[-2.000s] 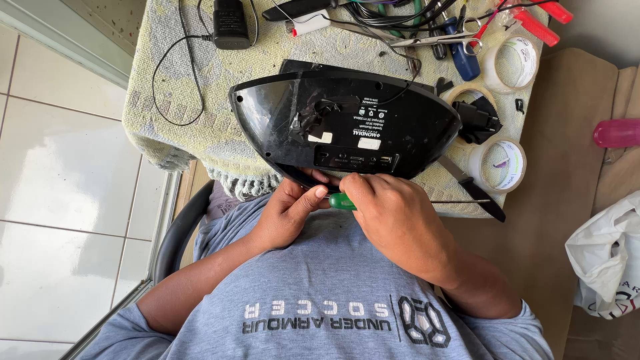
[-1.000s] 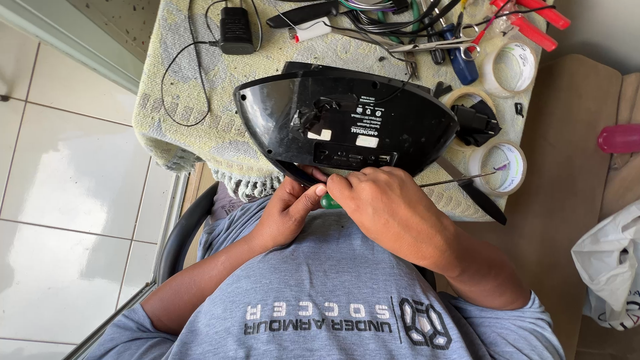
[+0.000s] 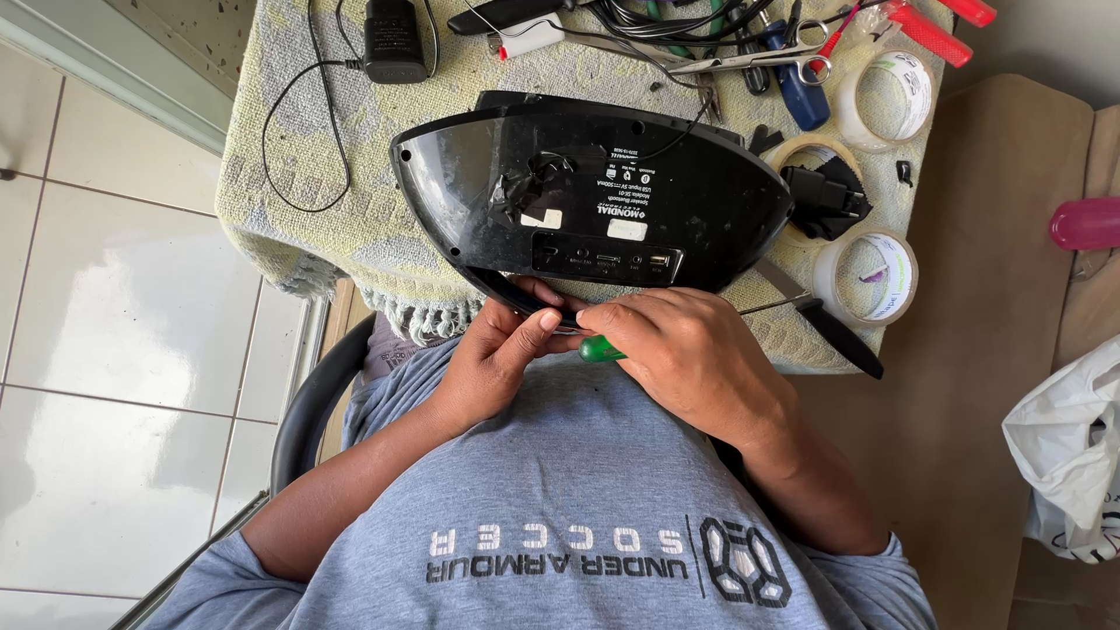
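Observation:
A glossy black Mondial Bluetooth speaker (image 3: pixel 682 192) lies on the towel-covered table, its labelled side with the port panel facing up. A curved black strip at its near edge stands apart from the body on the left. My left hand (image 3: pixel 499 354) grips this strip, thumb on top and fingers underneath. In my right hand (image 3: pixel 691 354) is a screwdriver with a green handle (image 3: pixel 600 349); its thin shaft points right, past the hand. The right fingertips are at the strip, close to my left thumb. The speaker's underside is hidden.
Rolls of tape (image 3: pixel 866 277), a kitchen knife (image 3: pixel 840 337) and a black plug adapter (image 3: pixel 822 199) lie right of the speaker. Beyond it are scissors (image 3: pixel 752 59), cables (image 3: pixel 647 22), a blue-handled tool (image 3: pixel 798 83) and a black charger (image 3: pixel 395 42). A white plastic bag (image 3: pixel 1067 446) is far right.
My right hand has shifted slightly over the strip, and the screwdriver in it has turned, its shaft now showing at the right. My left hand keeps its hold.

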